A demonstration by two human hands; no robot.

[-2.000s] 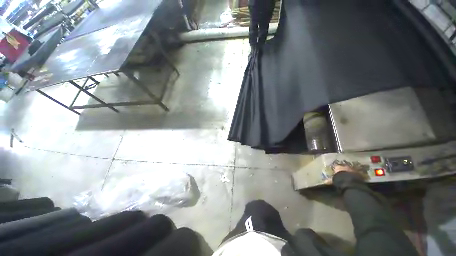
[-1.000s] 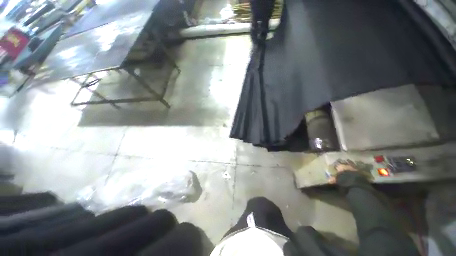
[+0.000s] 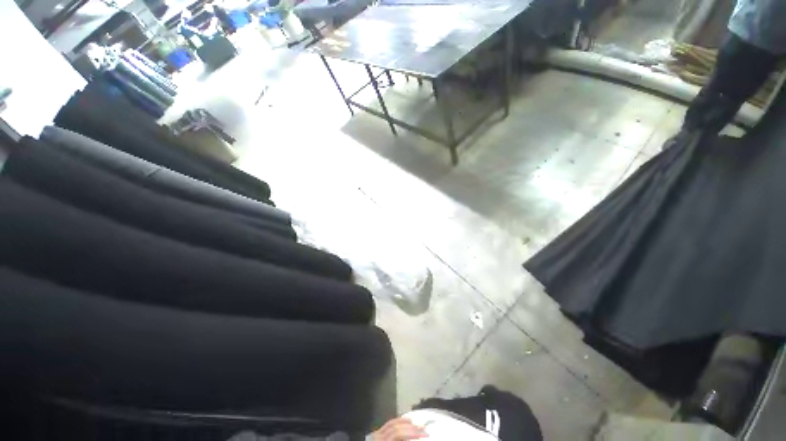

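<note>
The black cloth (image 3: 672, 241) hangs in folds at the right, over the machine. Its lower edge lies beside the dark roller (image 3: 731, 379). A strip of the machine's pale panel (image 3: 655, 429) shows at the bottom edge. My left hand (image 3: 399, 429) is small and cut off by the bottom edge, resting at the white garment (image 3: 452, 425) at my waist. Whether its fingers hold the garment is unclear. My right hand is out of the picture. Thick black fabric rolls (image 3: 172, 344) lie side by side at the left, with one greyer roll (image 3: 164, 177) among them.
A person (image 3: 732, 77) stands at the cloth's far edge, upper right. Crumpled clear plastic (image 3: 405, 284) lies on the floor beside the rolls' ends. A metal-topped table (image 3: 422, 39) on thin legs stands beyond. A long pale tube (image 3: 612, 71) lies on the floor behind it.
The view has swung left, showing more rolls and less machine. The lit buttons and my right hand have left the picture. My left hand has come into view at my waist.
</note>
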